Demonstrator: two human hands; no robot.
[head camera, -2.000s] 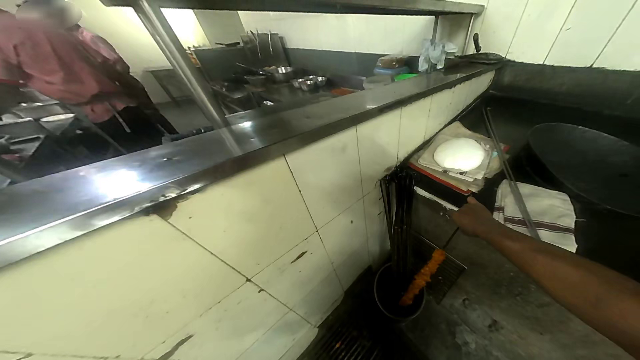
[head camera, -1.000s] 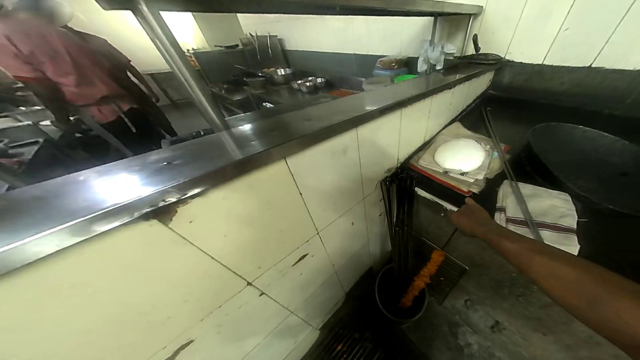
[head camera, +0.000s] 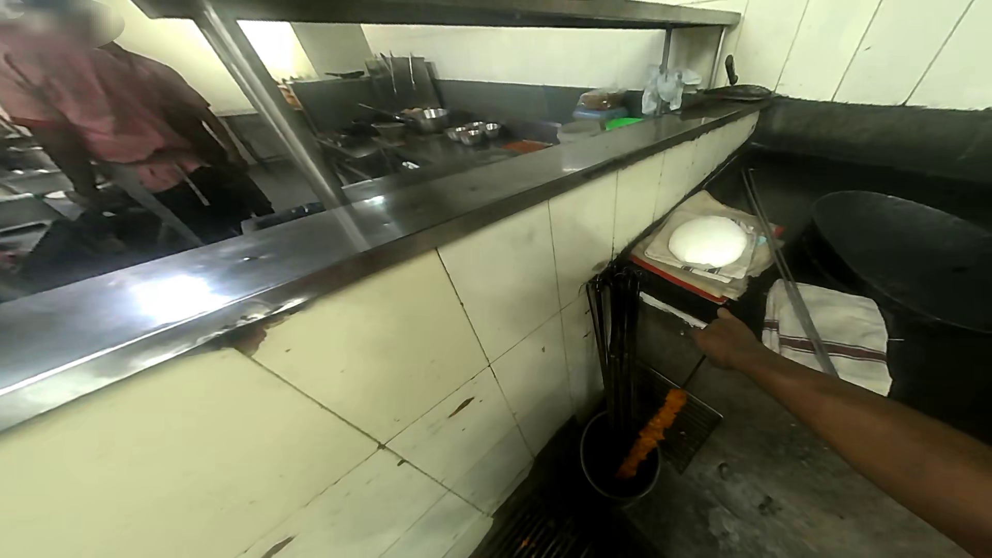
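Note:
My right hand (head camera: 727, 341) grips the upper end of a thin metal skewer (head camera: 694, 372) that slants down to the left. Orange-coated food pieces (head camera: 653, 434) are threaded on its lower part, over the mouth of a round dark metal container (head camera: 589, 457). Several dark skewers (head camera: 614, 349) stand upright in or behind that container, against the tiled wall. Just beyond my hand lies a rounded white pad (head camera: 707, 241) on folded cloths (head camera: 682, 213). A striped white towel (head camera: 845, 329) lies to the right under a long metal rod (head camera: 787, 271). My left hand is out of view.
A tiled half wall with a steel ledge (head camera: 434, 209) runs along the left. A wire rack (head camera: 690, 426) lies behind the container, and a large dark pan (head camera: 914, 248) is at the right. A person in a pink shirt (head camera: 116, 101) stands beyond the ledge.
The person in the pink shirt beyond the ledge has shifted posture. My right hand and the skewer have barely moved.

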